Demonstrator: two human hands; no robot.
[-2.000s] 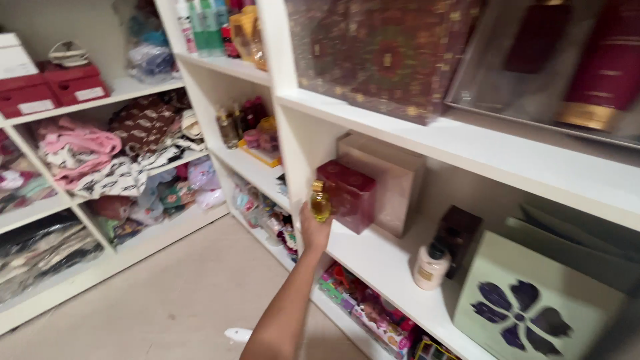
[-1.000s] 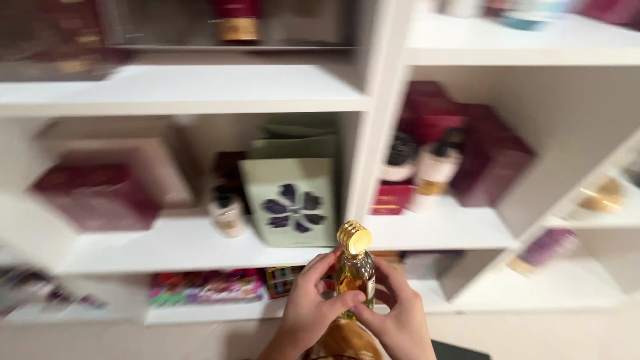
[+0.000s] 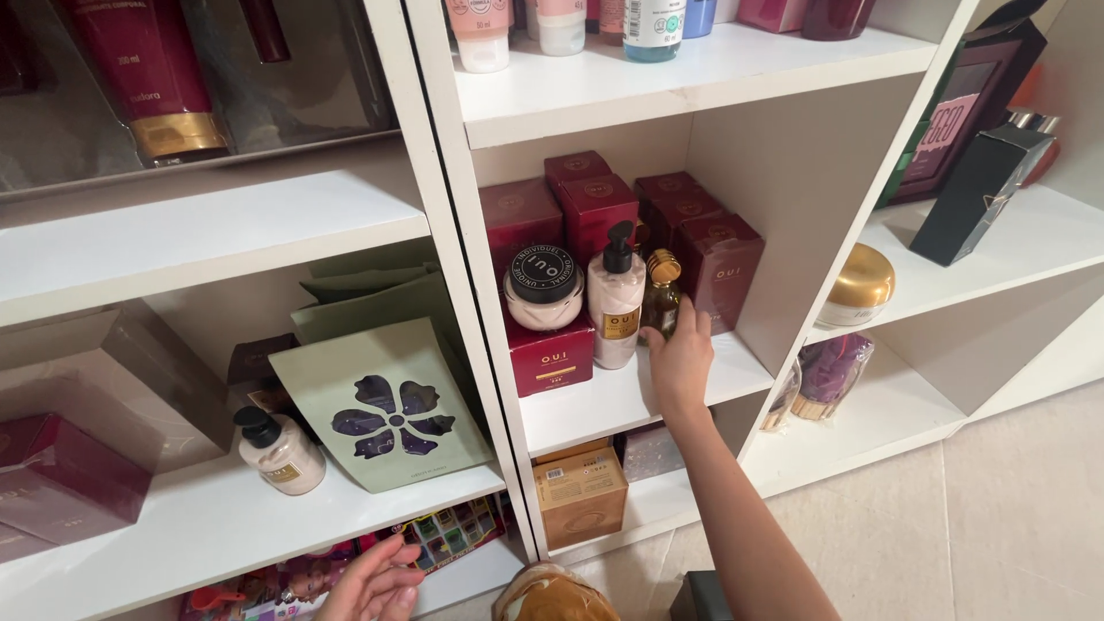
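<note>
My right hand (image 3: 681, 358) grips a glass perfume bottle (image 3: 662, 302) with a gold ribbed cap, at the middle shelf of the white unit. Directly left of the bottle stands a pale pink pump bottle (image 3: 616, 302) with a black pump. Further left, a round cream jar (image 3: 544, 297) with a black lid rests on a small red box (image 3: 552, 358). Several dark red boxes (image 3: 720, 267) stand behind and to the right. My left hand (image 3: 375, 582) is low in the view, holding nothing, its fingers apart, in front of the lower left shelf.
A green gift bag (image 3: 388, 405) with a purple flower stands on the left shelf beside another pump bottle (image 3: 283, 457). A tan box (image 3: 582, 500) sits on the shelf below. To the right are a gold-lidded jar (image 3: 858, 285) and a black box (image 3: 979, 194). Vertical dividers (image 3: 466, 259) separate the compartments.
The gold-capped bottle, held between both hands a second ago, is now at the shelf in my right hand. My left hand has let go of it. The view has turned right since the first frame.
</note>
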